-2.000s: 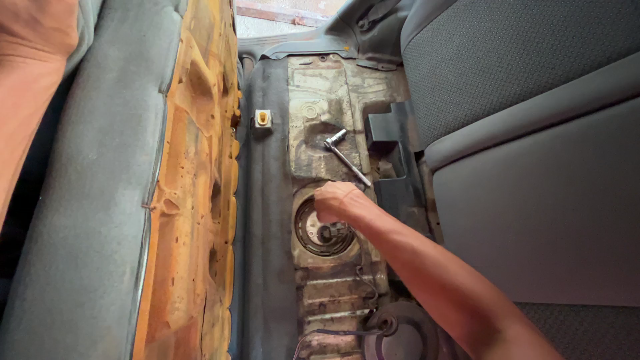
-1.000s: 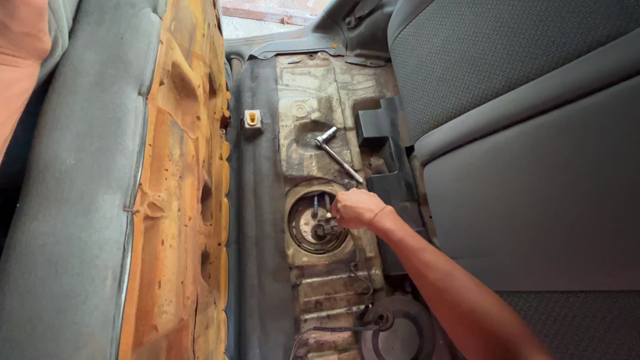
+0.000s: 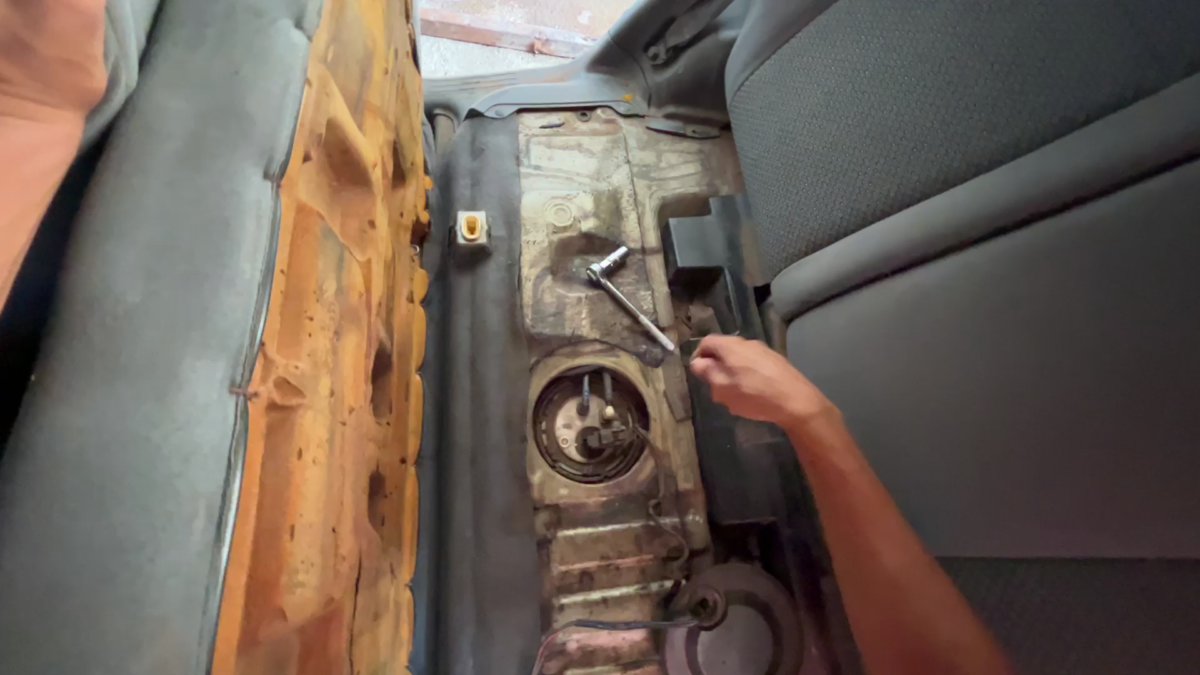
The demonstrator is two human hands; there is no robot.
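My right hand (image 3: 755,378) hovers with curled fingers over the black plastic trim, right of the round opening in the floor pan; whether something small is between the fingertips cannot be told. In that opening lies a fuel pump module cover (image 3: 577,427) with hoses and an electrical connector (image 3: 611,436). A ratchet with a socket (image 3: 633,305) rests on the bare metal floor pan (image 3: 581,169), its handle end close to my fingertips. My left hand (image 3: 47,47) is at the top left, partly cut off, by the tipped-up seat cushion; its fingers are hidden.
The seat cushion's orange foam underside (image 3: 319,450) stands along the left. The grey seat backrest (image 3: 994,375) fills the right. A white and orange clip (image 3: 472,229) sits on the black carpet strip. A wire (image 3: 628,623) crosses the ribbed floor near a round cover (image 3: 736,642).
My right hand has moved from over the round opening to its right, leaving the module cover in view. The ratchet has stayed on the floor pan.
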